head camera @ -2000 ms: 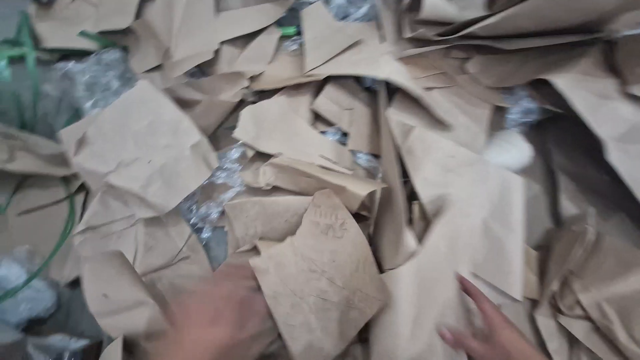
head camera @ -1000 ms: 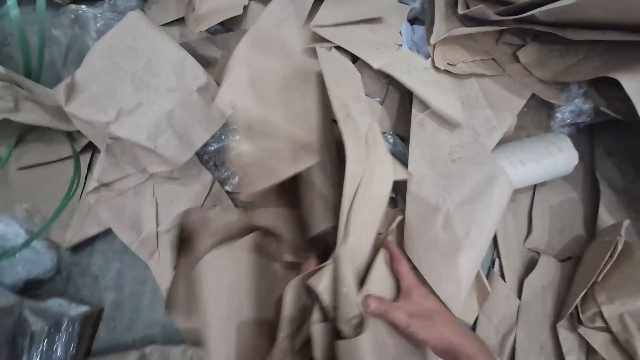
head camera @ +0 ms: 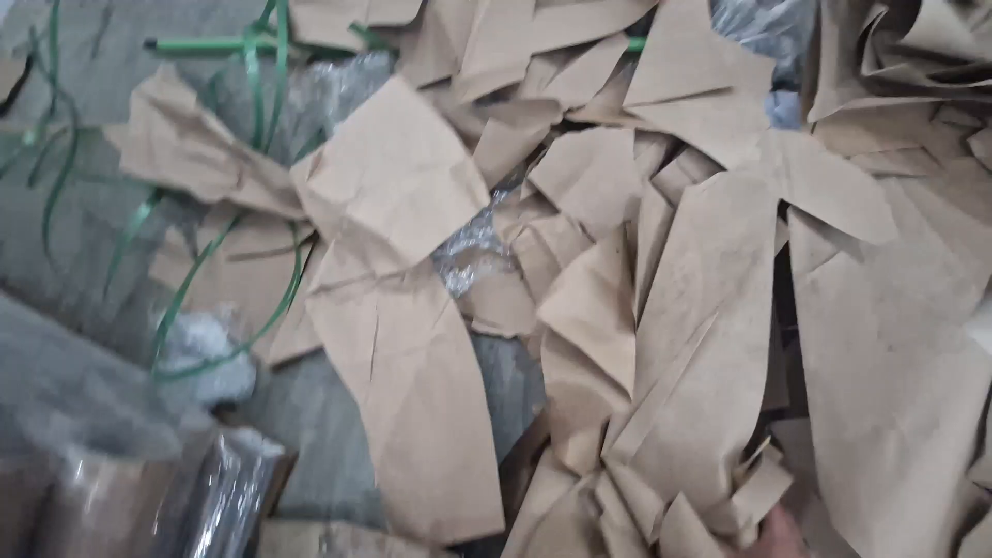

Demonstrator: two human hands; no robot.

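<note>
Part of my right hand [head camera: 777,535] shows at the bottom edge, right of centre, against a bunch of crumpled brown paper [head camera: 682,465]. The bunch gathers below a long paper sheet [head camera: 705,287]; how the fingers lie on it is hidden. My left hand is outside the frame. Left of the bunch lies a curved strip of brown paper [head camera: 426,418], with a squarish creased sheet [head camera: 395,170] above it. Another broad sheet [head camera: 876,349] spreads out on the right.
Green plastic strapping [head camera: 252,85] loops over the grey floor [head camera: 310,434] at the left. Clear plastic film [head camera: 473,248] shows between the papers. Plastic-wrapped items [head camera: 132,496] stand at the lower left. Folded brown paper [head camera: 914,62] is heaped at the upper right.
My left hand, blurred at the lower left two seconds ago, has gone from view. My right hand is now lower, mostly cut off by the frame. Brown paper has been gathered near it.
</note>
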